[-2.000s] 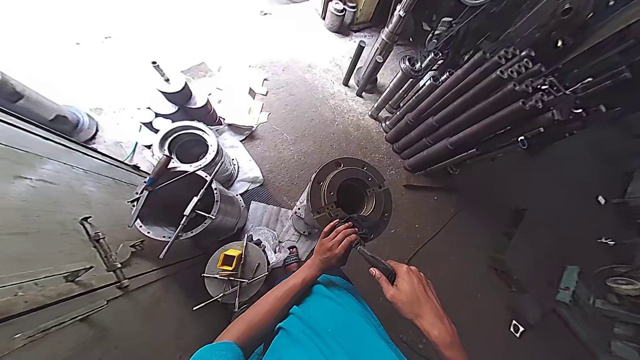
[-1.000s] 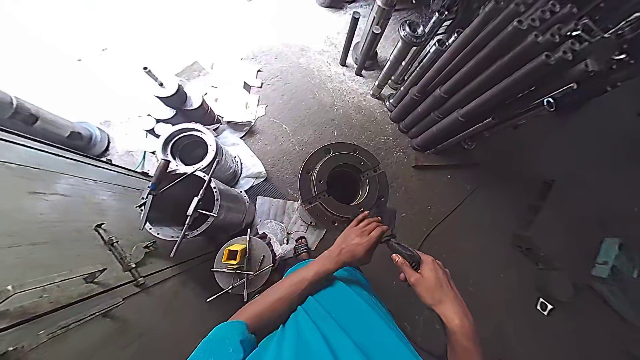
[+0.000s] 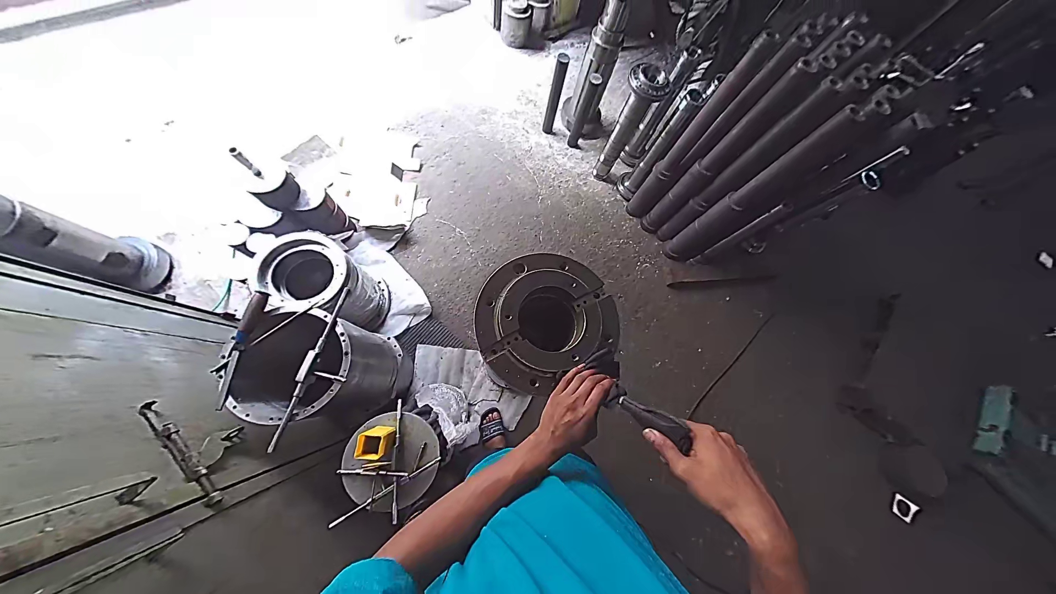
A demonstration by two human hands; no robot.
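Observation:
In the head view, a round metal flanged part [image 3: 546, 323] with bolt holes and a dark central bore stands on the floor in front of me. Two notched slots cross its upper ring. My left hand [image 3: 577, 404] is closed on a dark cloth [image 3: 604, 363] at the near edge of the flange. My right hand [image 3: 714, 470] grips the dark handle of a tool [image 3: 656, 419], whose far end is at the cloth beside my left hand. The cloth hides that end, so its kind cannot be told.
Left stand flanged metal cylinders [image 3: 375, 363] with long tap wrenches [image 3: 309, 363] across one. A round plate [image 3: 363, 487] bears a yellow box [image 3: 375, 443] and thin rods. Long dark pipes [image 3: 734, 181] lean at the upper right. My sandalled foot [image 3: 492, 425] is near the flange.
Both hands, earlier over the flange's near edge, have moved off toward its near right side with the tool. The dark cloth at the left hand shows more plainly.

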